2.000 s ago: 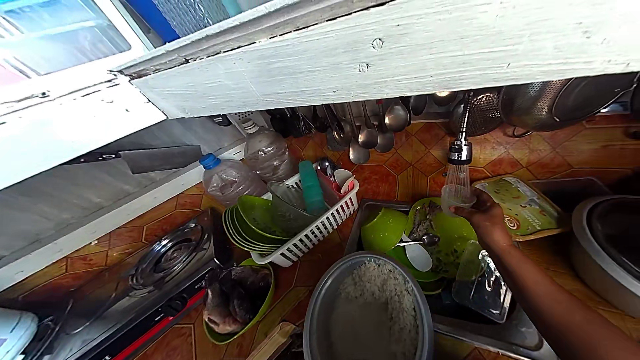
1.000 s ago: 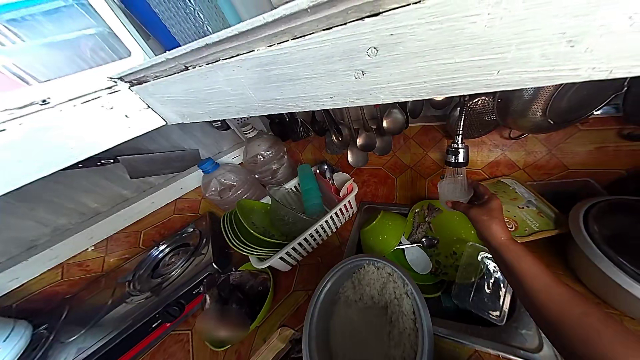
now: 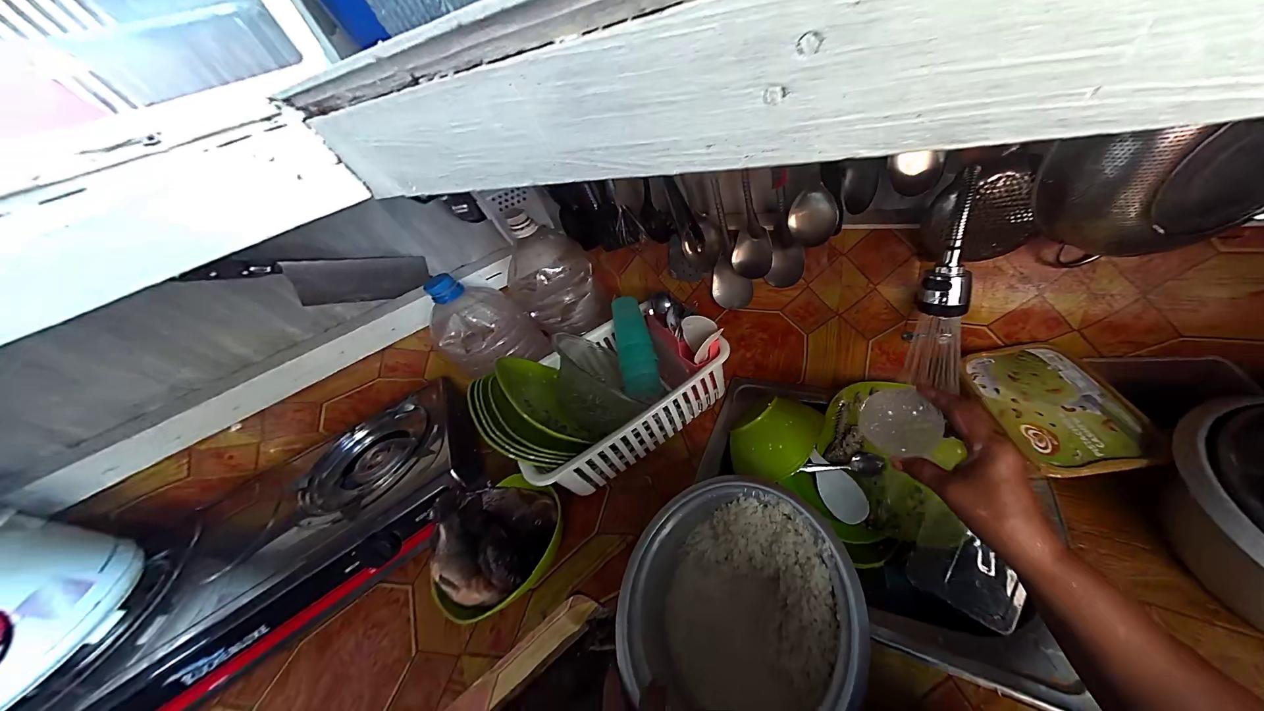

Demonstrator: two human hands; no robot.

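My right hand (image 3: 973, 464) grips a small clear plastic cup (image 3: 901, 423) by its side, its round mouth turned towards me. It is just below the water spray of the faucet (image 3: 945, 293), over the sink (image 3: 1027, 657). Under the cup lie green bowls (image 3: 775, 434), a white spoon (image 3: 842, 494), a metal spoon and a clear plastic container (image 3: 968, 583). A metal pot (image 3: 642, 553) with rice and cloudy water stands at the sink's left edge. Dark shapes at the pot's bottom rim may be fingers of my left hand; too little shows to tell.
A white dish basket (image 3: 632, 434) holds green plates and cups. Left of it are plastic bottles (image 3: 484, 321), a gas stove (image 3: 375, 474) and a green bowl of fish (image 3: 543, 563). An ice-cream tub (image 3: 1062, 410) lies right of the faucet. Ladles hang below a white wooden beam (image 3: 731, 99).
The cup was upright under the spray; it has moved lower and tilted, so its mouth faces me. My right hand still holds it.
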